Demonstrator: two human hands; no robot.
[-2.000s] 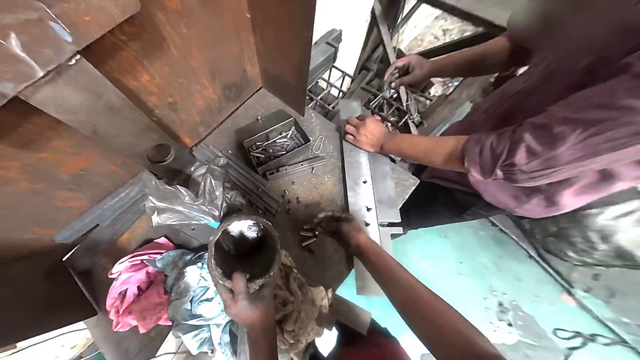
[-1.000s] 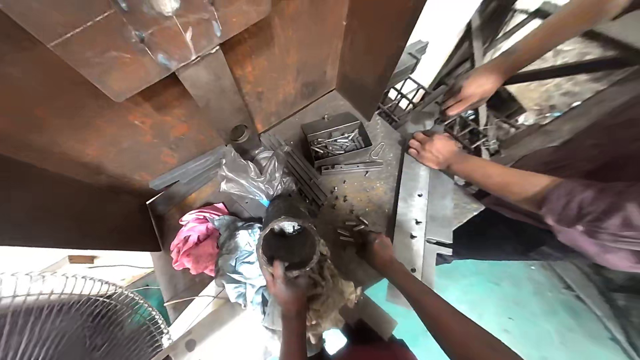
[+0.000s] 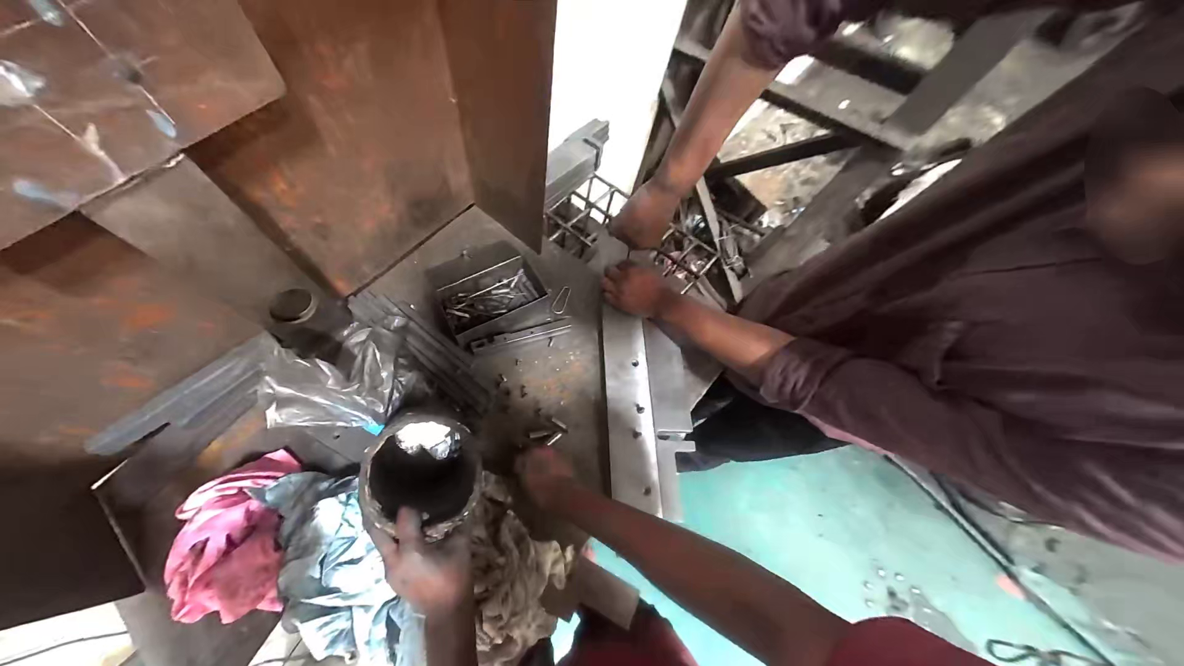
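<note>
My left hand (image 3: 425,564) grips the near rim of a round, open-mouthed container (image 3: 375,495), its thumb or fingers over the edge. The inside is dark, with a bright patch near the far side. My right hand (image 3: 546,476) is just right of it, low over the metal bench top (image 3: 578,388); its fingers are dark and blurred, and whether they hold anything is hidden. Several small metal pins (image 3: 548,432) lie right beyond its fingertips. Small dark pieces are scattered farther up the bench. A long flat metal bar with holes (image 3: 626,407) runs along the bench's right side.
A metal box (image 3: 490,291) of small metal parts stands at the back. Left are a clear plastic bag (image 3: 324,384), a pink cloth (image 3: 227,546) and a blue cloth (image 3: 338,555). A co-worker's two hands (image 3: 638,289) are at the bar's far end. Rusty metal sheets (image 3: 361,120) rise behind.
The co-worker's farther hand has come down beside the other at the bar's far end. The pins seen at my right hand's fingers a second ago now lie on the bench beyond them. The view has shifted.
</note>
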